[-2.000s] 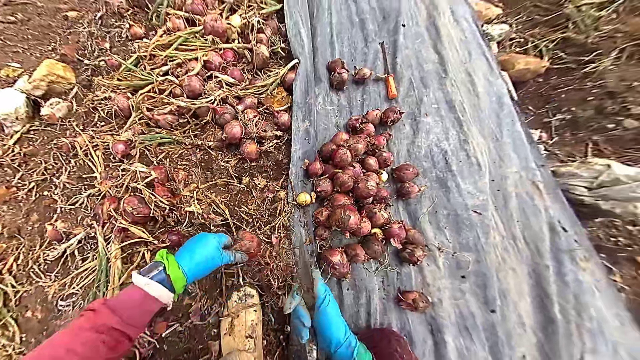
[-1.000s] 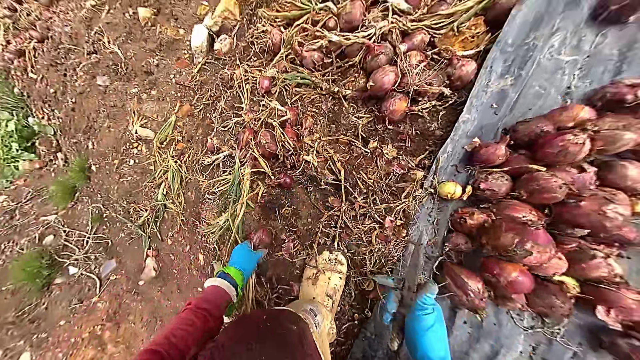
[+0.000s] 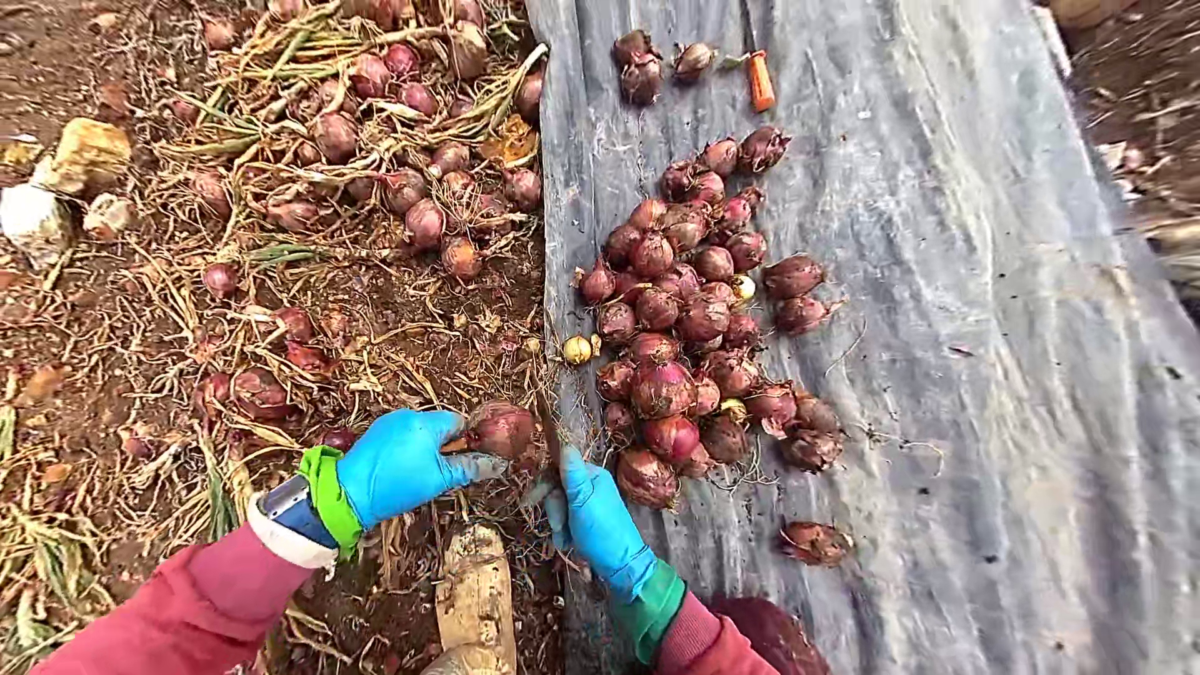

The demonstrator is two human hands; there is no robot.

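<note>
My left hand (image 3: 408, 464), in a blue glove, grips a red onion (image 3: 502, 429) by its neck, with the root end facing right. My right hand (image 3: 600, 516), also gloved in blue, is closed around a tool whose thin dark blade (image 3: 548, 424), apparently a knife's, stands upright beside the onion's root end. Its handle is hidden by the fingers. Right of that hand, a pile of red onions (image 3: 661, 389) lies on a grey plastic sheet (image 3: 947, 375). One onion (image 3: 814, 544) lies apart, lower on the sheet.
An orange-handled tool (image 3: 760, 82) lies near several onions at the sheet's top. Unsorted onions with dry leaves (image 3: 335, 138) cover the soil at upper left. Stones (image 3: 89, 155) lie at the far left. A muddy boot (image 3: 476, 595) stands between my arms.
My left hand, low over the soil at an onion a second ago, has come up beside my right hand with an onion in it. The view has swung back right.
</note>
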